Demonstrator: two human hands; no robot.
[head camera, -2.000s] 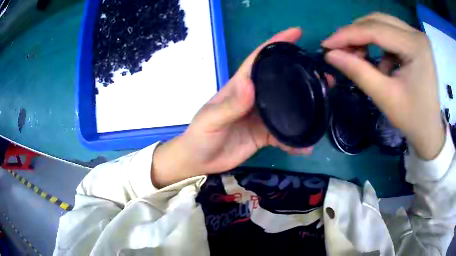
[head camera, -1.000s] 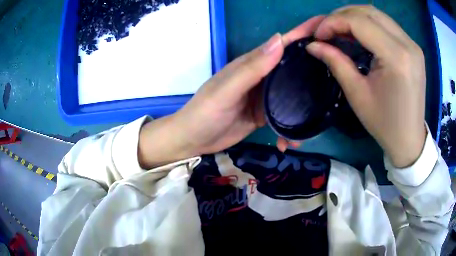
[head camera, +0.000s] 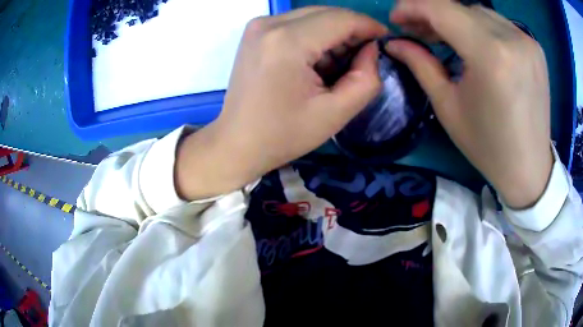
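Observation:
A round black case (head camera: 390, 112) is tilted between my hands, with glare on its flat centre. My left hand (head camera: 287, 89) grips its upper left rim between thumb and fingers. My right hand (head camera: 489, 83) has its thumb at the top rim, close to my left fingertips, with the forefinger raised beside it. Any small part at the fingertips is hidden or too small to tell. The lower rim of the case shows below my hands.
A blue-rimmed tray (head camera: 80, 96) with a heap of tiny black parts (head camera: 118, 16) stands at the left. Another blue-rimmed tray (head camera: 567, 64) is cut off at the right edge. Part of another dark round thing shows behind my right hand. Yellow-black tape (head camera: 38, 196) lies on the floor.
My left hand has moved from holding the side of the case to its top rim, meeting my right fingertips. The left tray sits higher and further left in view.

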